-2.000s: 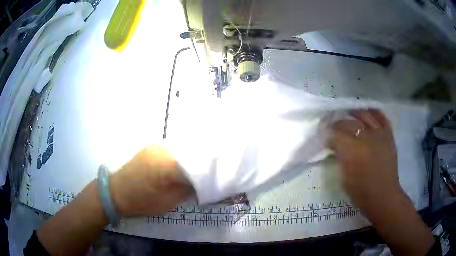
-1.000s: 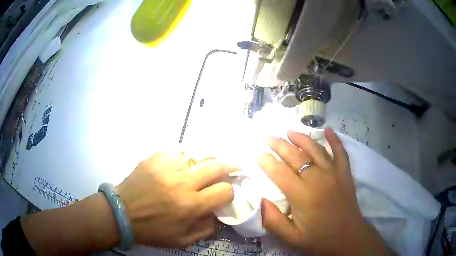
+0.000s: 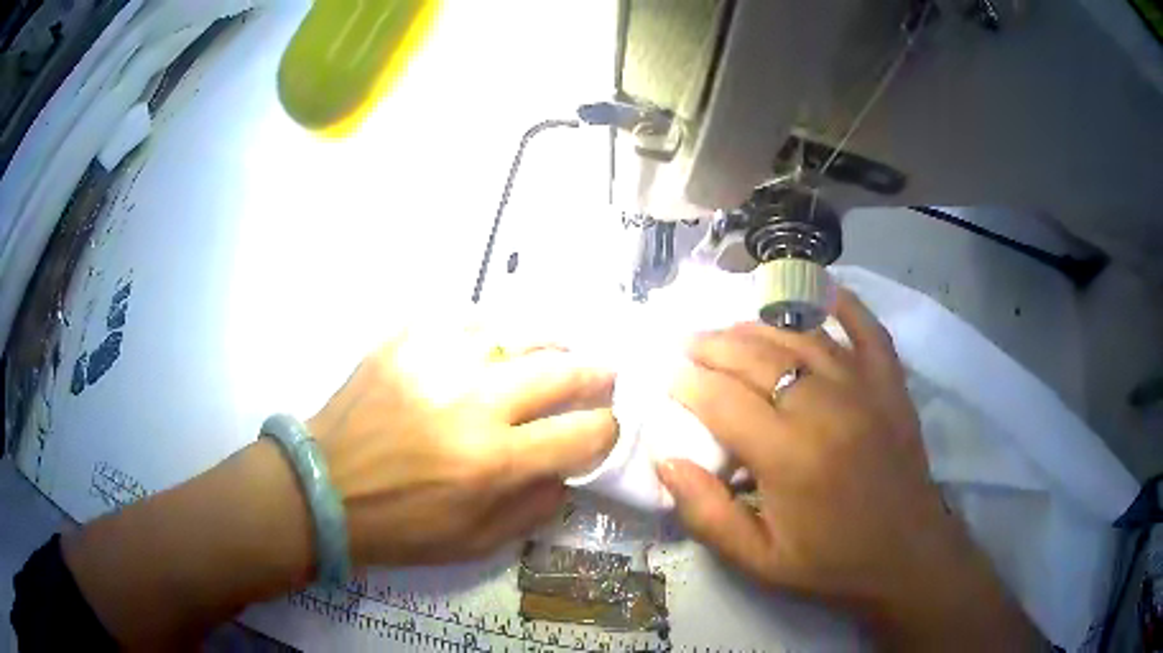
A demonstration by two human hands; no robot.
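White fabric lies from under the presser foot out to the right, washed out by the lamp near the needle. My left hand, with a pale green bangle at the wrist, pinches the fabric's near edge left of centre. My right hand, with a ring, presses on the fabric with spread fingers, its thumb at a small fold between the hands. Its upper fingertips are partly hidden behind the tension dial. The needle tip is lost in glare.
The machine head fills the upper right. A yellow-green object is at the upper left. A bent wire guide stands left of the needle. A taped block sits by the ruler scale. Long white pieces line the left edge.
The fabric has gone from being held stretched, to lying under both hands by the foot. Since one second ago, both hands have moved slightly up toward the foot, uncovering the taped block.
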